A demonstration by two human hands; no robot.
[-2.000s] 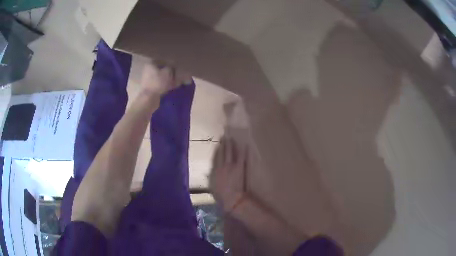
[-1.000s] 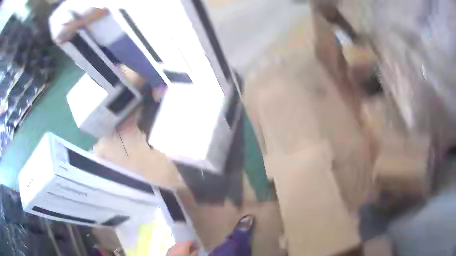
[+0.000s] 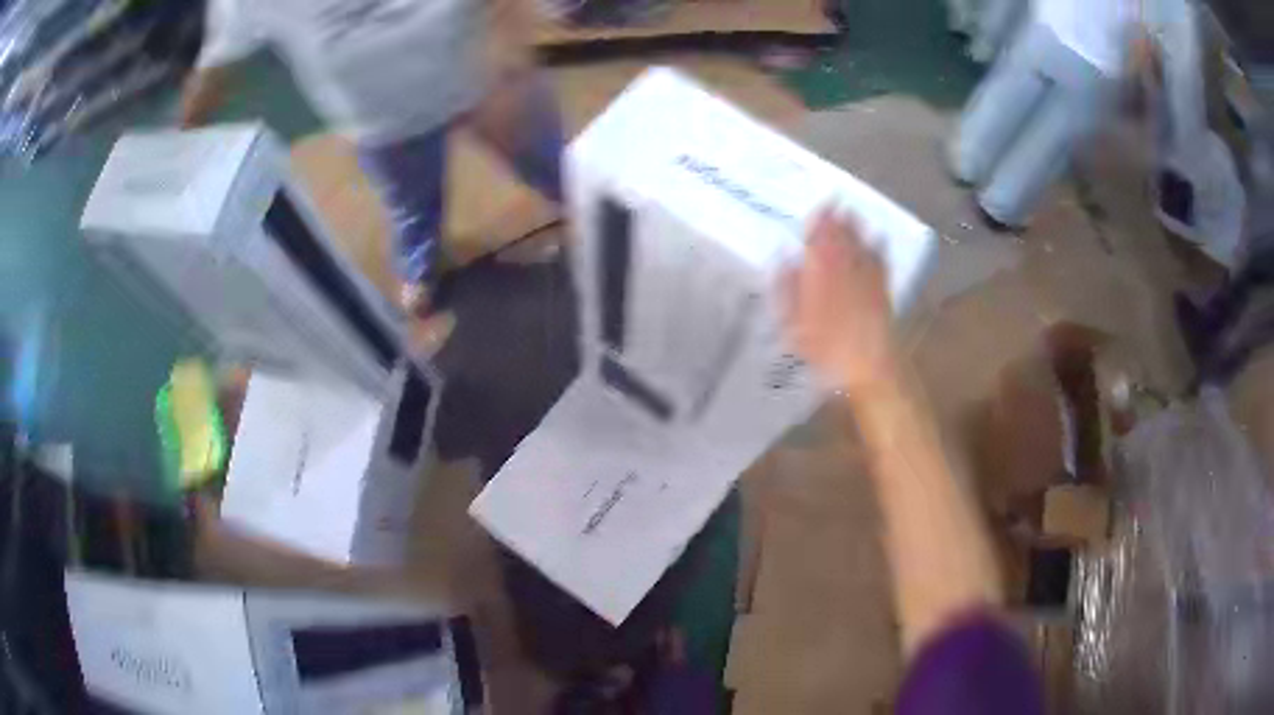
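A white L-shaped retail box [image 3: 678, 335] with FURRION print and black panels is in front of me, right of centre. My right hand [image 3: 834, 300] is on it, fingers over its upper face near the right end; the hand is blurred and its fingertips are hard to make out. My left hand is not in view.
More white boxes stand at the left [image 3: 301, 468] and lower left [image 3: 161, 643]. A yellow-green item [image 3: 192, 423] is beside them. One person [image 3: 405, 196] is beyond the boxes, another [image 3: 1034, 119] upper right. Brown cardboard [image 3: 824, 587] and clear film [image 3: 1188, 489] are at the right.
The view has swung from the open brown carton, where both hands were, to the white boxes. My right hand is now on a white box; my left hand is out of view.
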